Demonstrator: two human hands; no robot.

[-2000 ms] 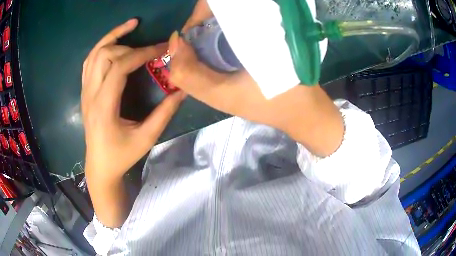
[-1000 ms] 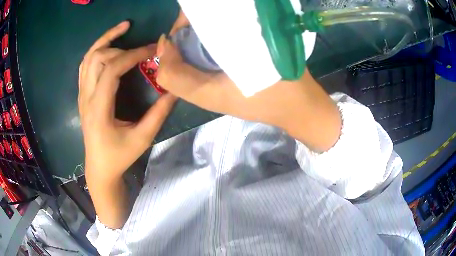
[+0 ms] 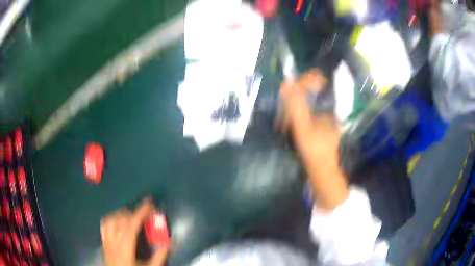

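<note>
The view is blurred. My left hand (image 3: 122, 234), cut off by the bottom edge, holds a red housing (image 3: 157, 229) between thumb and finger, its paler inside showing. My right hand (image 3: 315, 135) is raised right of the waste papers (image 3: 221, 104), gripping the dispensing syringe (image 3: 324, 98). White wiping paper (image 3: 344, 92) shows at the syringe's rear; blur hides the tip. The two hands are well apart. A second red housing (image 3: 94, 162) lies on the green bench (image 3: 135, 135) at left.
The black parts tray (image 3: 32, 208) with red housings stands at the left edge. A worn pale strip (image 3: 114, 65) crosses the bench. A blue bin (image 3: 416, 124) and a dark tray (image 3: 388, 192) are at right. Another person's sleeve (image 3: 453, 78) shows at upper right.
The view has shifted forward. My right hand has moved with the syringe away from the red housing, up and right. My left hand still holds the housing, now near the bottom edge.
</note>
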